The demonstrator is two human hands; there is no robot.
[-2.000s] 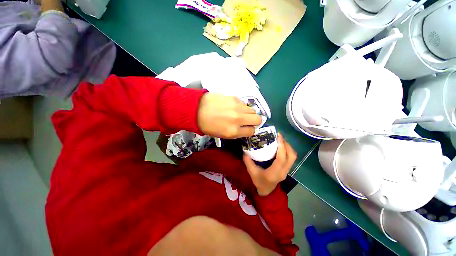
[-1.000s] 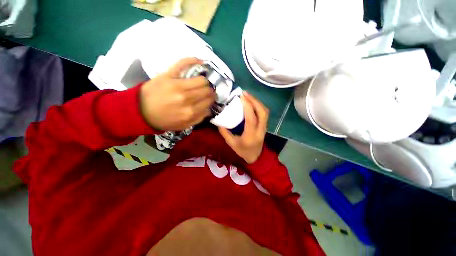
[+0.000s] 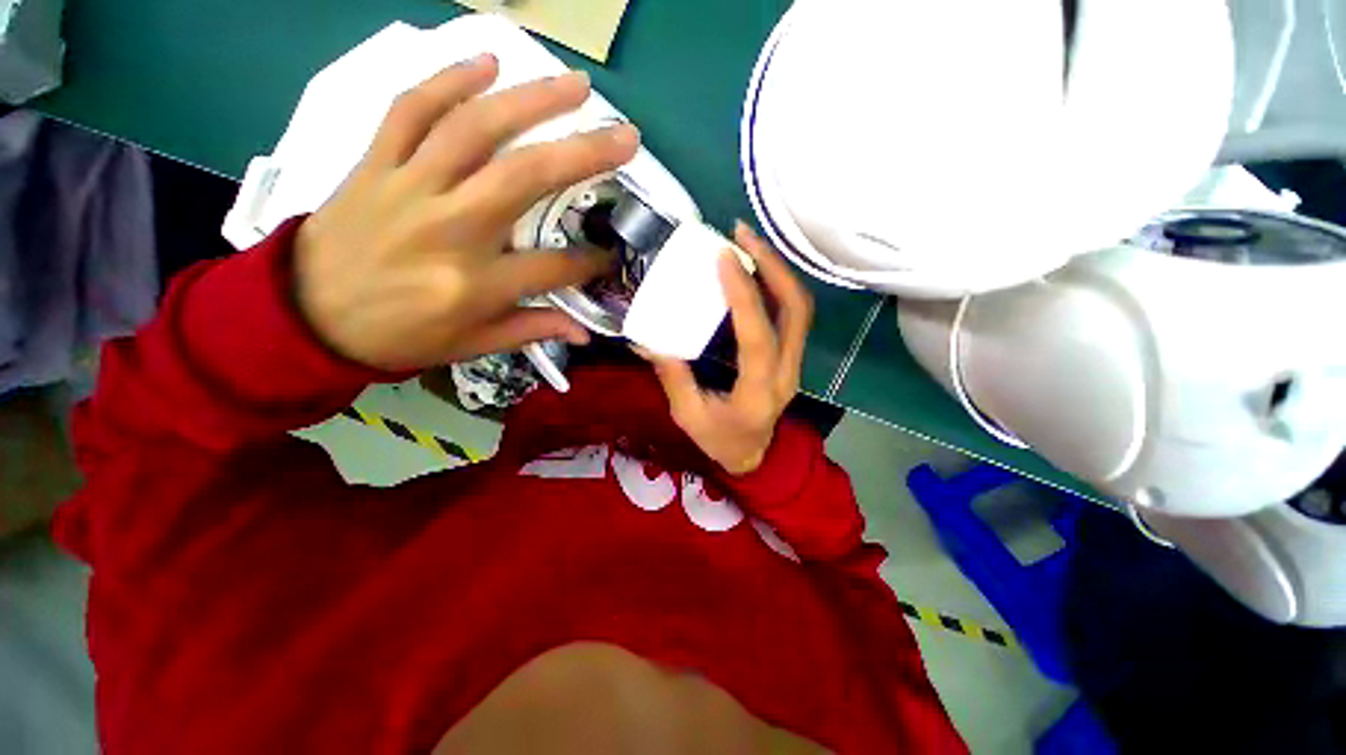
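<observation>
The white camera body (image 3: pixel 347 126) lies at the bench edge with its open end facing right. Inside the opening are a dark round part, a silvery part and thin wires. My left hand (image 3: pixel 428 229) lies over the body with fingers spread, and one finger reaches into the opening. My right hand (image 3: pixel 746 354) holds the white camera head front (image 3: pixel 682 295) by its outer side. The head front is tilted close against the opening, with thin wires in the gap between them. The inside of the head front is hidden.
Large white camera units (image 3: pixel 989 133) stand on the green bench (image 3: pixel 163 89) at the right. Cardboard (image 3: pixel 568 18) shows at the top. A crumpled grey-white heap (image 3: pixel 495 381) is below my left hand. A blue stool (image 3: pixel 1004 561) and yellow-black floor tape are below the bench.
The view has shifted right and down across the bench. My left fingers have spread from a bunched pose at the opening. The head front has turned, its white outside now facing up and its board hidden.
</observation>
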